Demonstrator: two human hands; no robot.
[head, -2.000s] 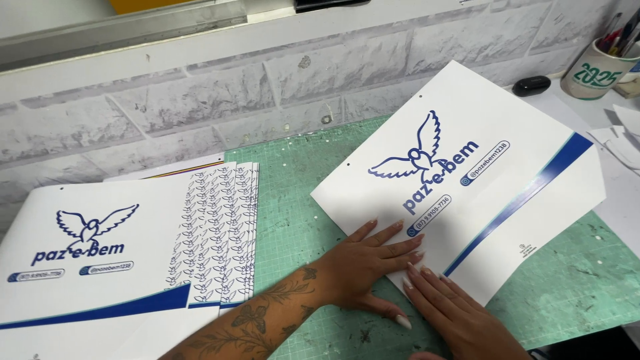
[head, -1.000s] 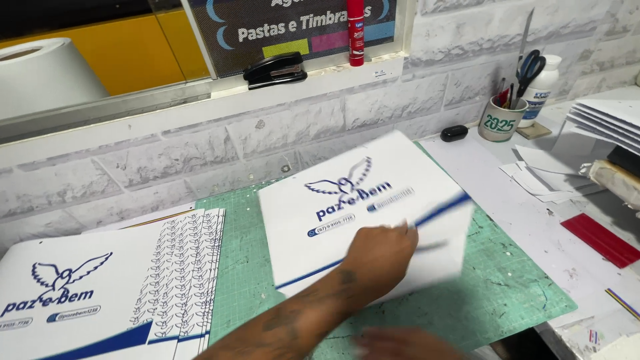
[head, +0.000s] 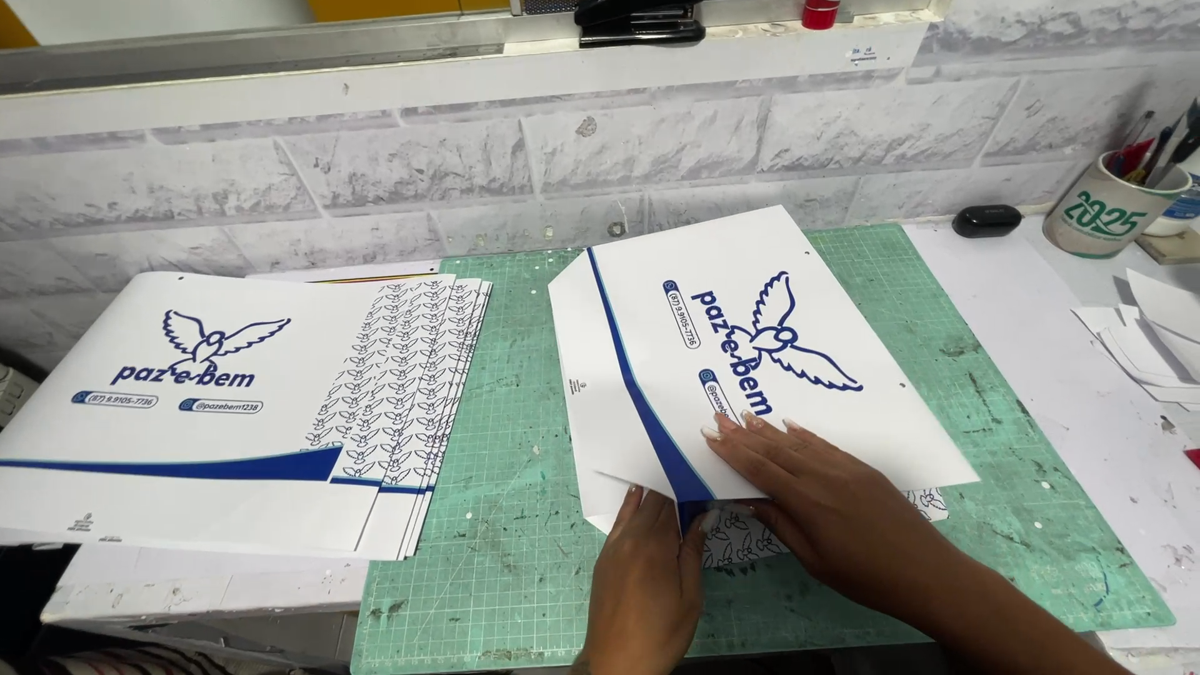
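A white printed paper bag or folder (head: 722,347), with a blue bird emblem and a blue band, lies turned sideways on the green cutting mat (head: 469,600). At its near edge my left hand (head: 647,562) grips a folded flap between thumb and fingers. My right hand (head: 816,497) rests on the printed face near that edge, fingers spread over the print, thumb under the edge. A patterned inner side shows below the flap. To the left lies a stack of similar printed sheets (head: 225,375), its right edges fanned out and bird-patterned.
A black stapler (head: 642,23) and a red-capped item (head: 820,11) are on the ledge above the brick-patterned wall. At the right stand a black oval case (head: 986,221), a cup of pens (head: 1106,211) and loose paper scraps (head: 1139,347).
The printed piece has been turned so its print now runs sideways. My left hand has come to its near edge and holds a flap; my right hand has moved onto the face.
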